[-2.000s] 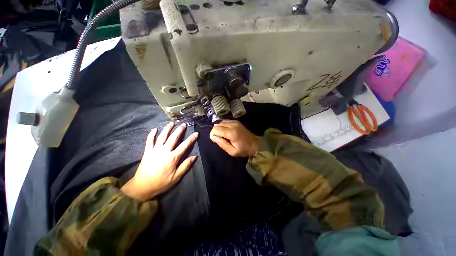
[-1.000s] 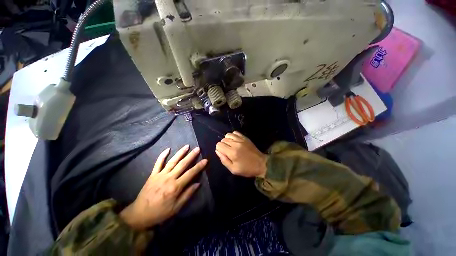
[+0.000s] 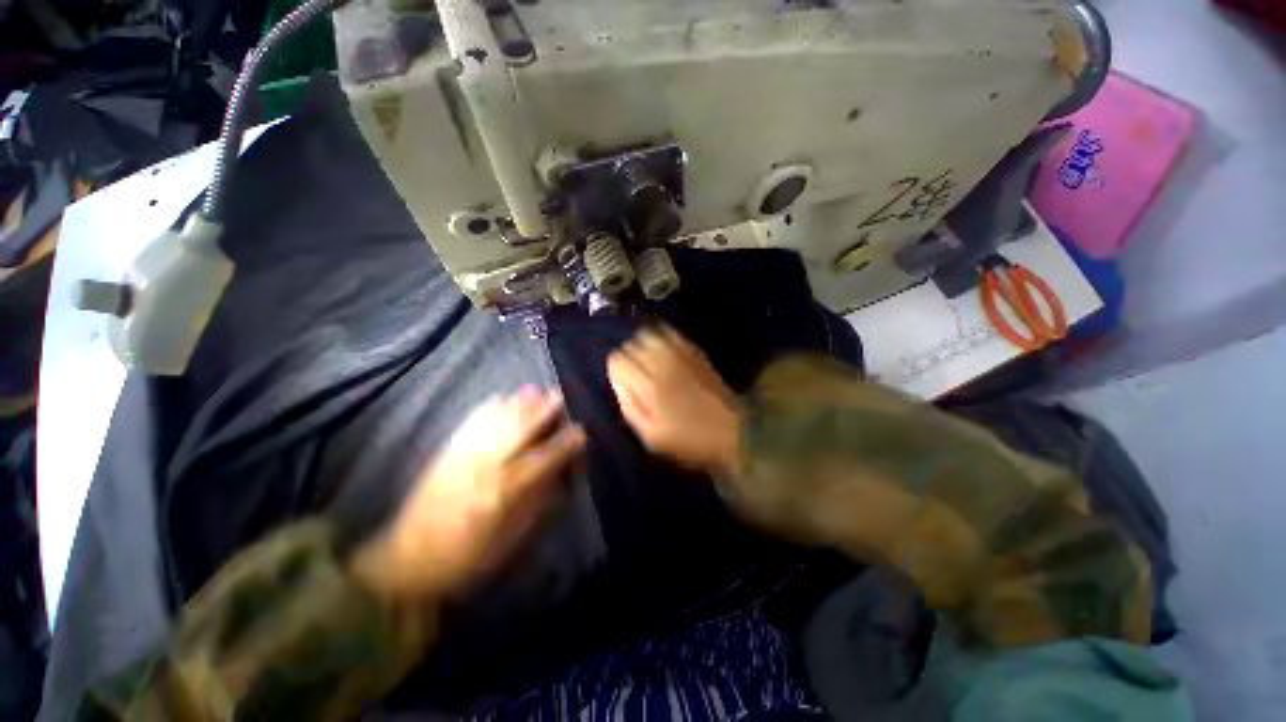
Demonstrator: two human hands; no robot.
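A dark grey and black garment panel (image 3: 325, 353) lies under the needle area of the cream sewing machine (image 3: 733, 113) and over the table's front edge. A seam runs from the presser foot (image 3: 530, 319) toward me. My left hand (image 3: 480, 487) is blurred, left of the seam on the grey cloth, its fingers bent. My right hand (image 3: 677, 398) is blurred, right of the seam on the black cloth, with fingers bent close together. Whether either hand pinches cloth cannot be told. The needles are too small to make out.
A lamp head (image 3: 172, 299) on a ribbed arm stands left of the machine. Orange-handled scissors (image 3: 1021, 305) lie at the table's right edge, near a pink packet (image 3: 1121, 169). Dark grey cloth (image 3: 1079, 459) lies at the right. A green basket (image 3: 292, 50) is behind.
My left hand first slid back toward me, and its flat, spread fingers have since bent. My right hand also moved back, then slightly forward again. The black cloth beside the needle area has shifted.
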